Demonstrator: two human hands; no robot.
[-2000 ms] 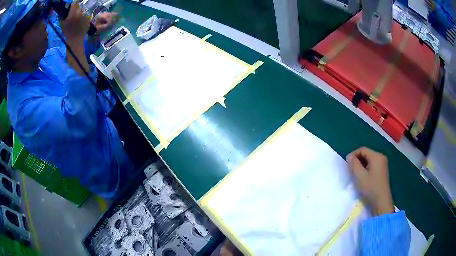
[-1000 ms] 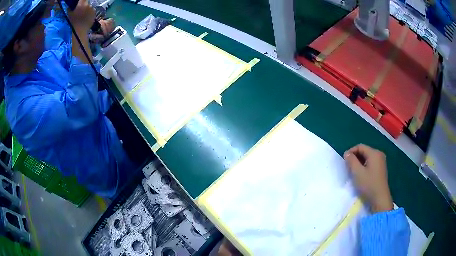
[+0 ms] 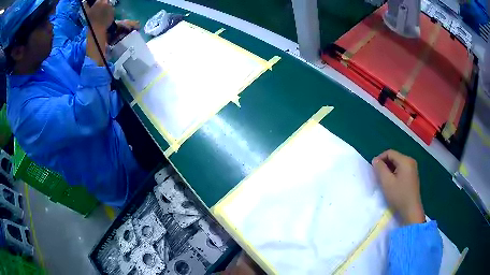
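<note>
A white protective mat [image 3: 306,198] edged with pale yellow masking tape lies on the green bench in front of me. My right hand [image 3: 398,185], bare with a blue sleeve, rests at the mat's far right edge. Its fingers are curled in loosely and no object shows in it. A small part of my left hand [image 3: 243,266] shows at the bottom edge, beside the bench edge; it is mostly cut off and its fingers are hidden.
At left a person in a blue smock works with a corded black tool at a white projector [image 3: 131,56] on another taped mat [image 3: 199,70]. A dark crate of moulded housing parts [image 3: 145,231] stands beside the bench. Beyond are a red padded carrier [image 3: 403,70] and a white post.
The neighbour's projector has been tilted and turned, so its dark top opening no longer shows. The neighbour's hands have shifted. My right hand stays almost still.
</note>
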